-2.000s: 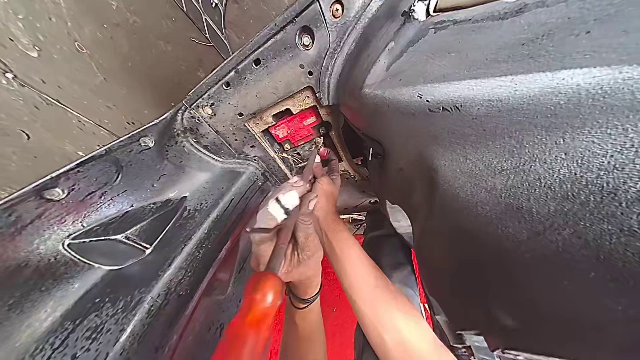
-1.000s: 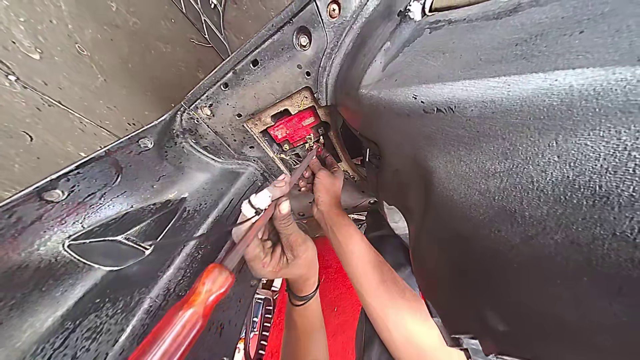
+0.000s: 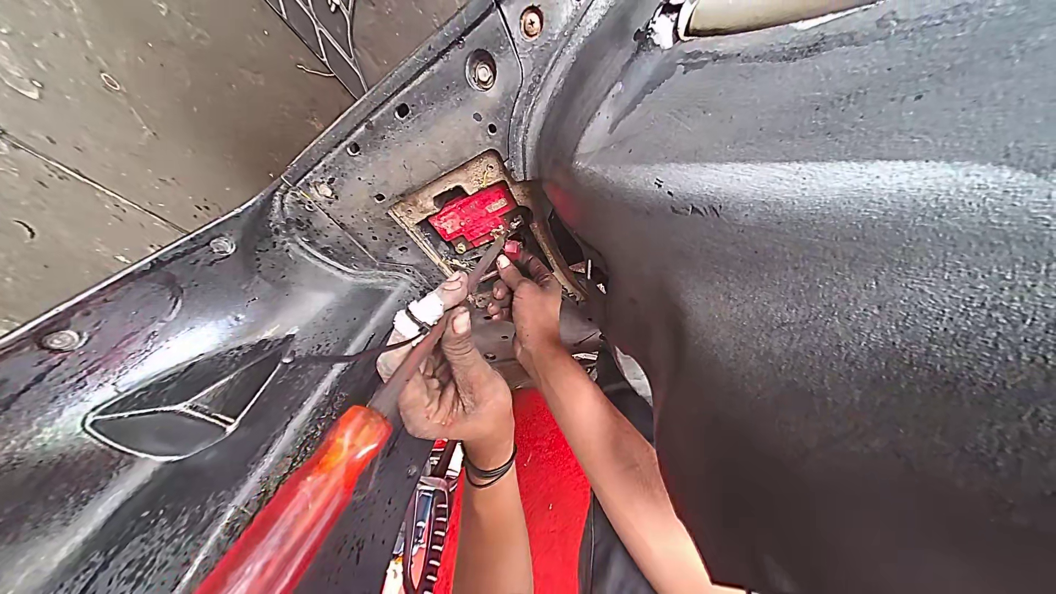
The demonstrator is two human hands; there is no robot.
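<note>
A long screwdriver (image 3: 309,487) with a translucent red-orange handle runs from the bottom left up to a red box-shaped part (image 3: 477,216) in a rectangular opening. My left hand (image 3: 450,384), one finger wrapped in white tape (image 3: 424,310), holds the metal shank between thumb and fingers. The tip of the shank lies just below the red part. Beside the tip, my right hand (image 3: 532,305) pinches a small red piece (image 3: 513,248) at the opening's lower right edge. What holds the handle is out of view.
A dark, glossy vehicle body panel with bolts (image 3: 483,73) surrounds the opening. A large black curved panel (image 3: 825,289) fills the right side. A triangular moulded emblem (image 3: 186,412) lies at lower left. Red material (image 3: 549,478) shows below between the forearms; brown ground (image 3: 165,107) shows at upper left.
The screwdriver's handle has swung toward the lower left since two seconds ago. My left hand has opened out somewhat around the shank, while my right hand stays close to the opening.
</note>
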